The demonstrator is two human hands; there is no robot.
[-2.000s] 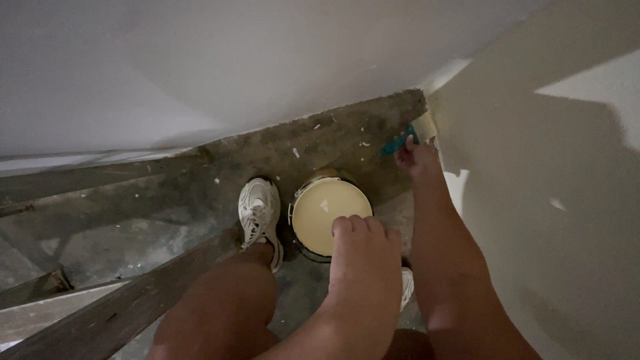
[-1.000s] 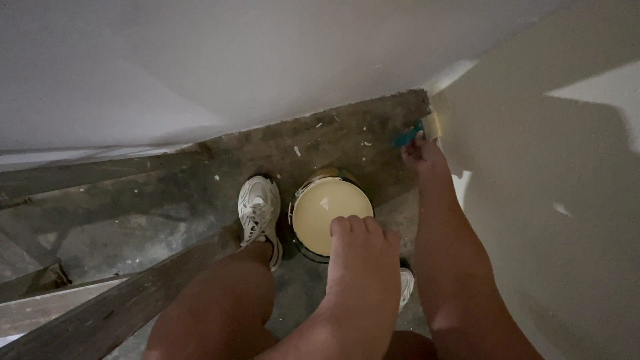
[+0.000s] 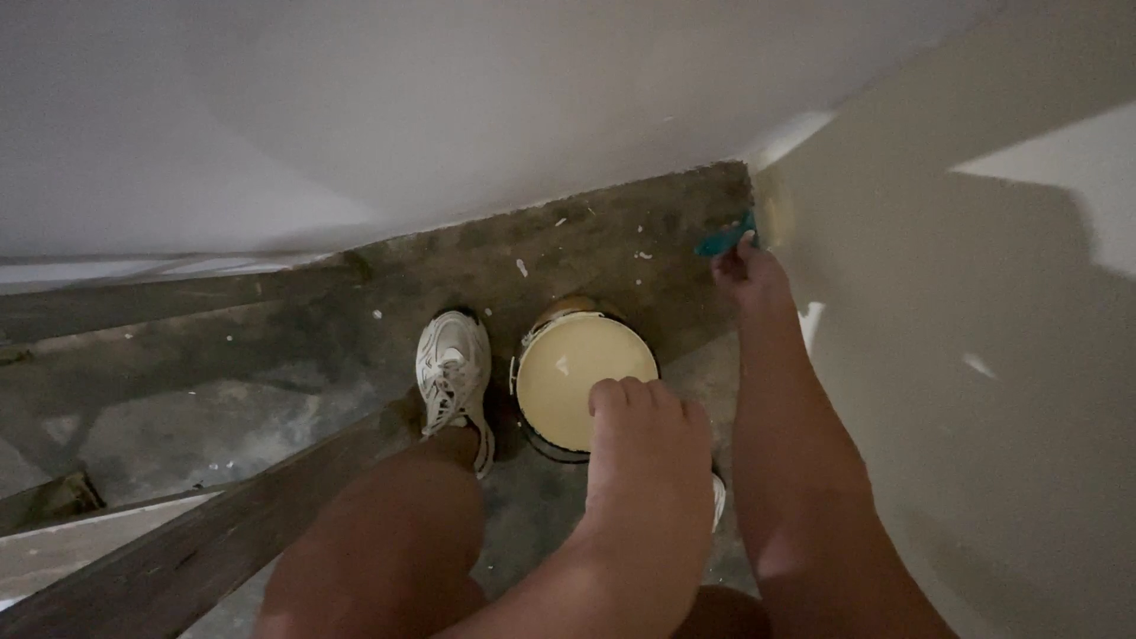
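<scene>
My right hand [image 3: 744, 262] is closed on a teal-handled tool [image 3: 726, 238], at the foot of the right-hand wall near the corner. The tool's working end is blurred, so its kind cannot be told. Beside it the wall bears a yellowish patch [image 3: 777, 209]. My left hand [image 3: 652, 435] hangs with curled fingers over the near right edge of a round bucket of cream-yellow paint [image 3: 568, 355]; its palm side is hidden, and I cannot tell whether it holds anything. The bucket stands on the floor between my feet.
My white sneaker [image 3: 451, 373] is left of the bucket; the other shows barely behind my left hand. Wooden planks [image 3: 222, 515] cross the lower left. A pale wall [image 3: 355, 115] rises ahead and a greyish wall [image 3: 976, 355] at right. Light flecks dot the concrete floor [image 3: 568, 244].
My right hand and the teal-handled tool have shifted slightly along the foot of the right-hand wall. My left hand stays over the bucket.
</scene>
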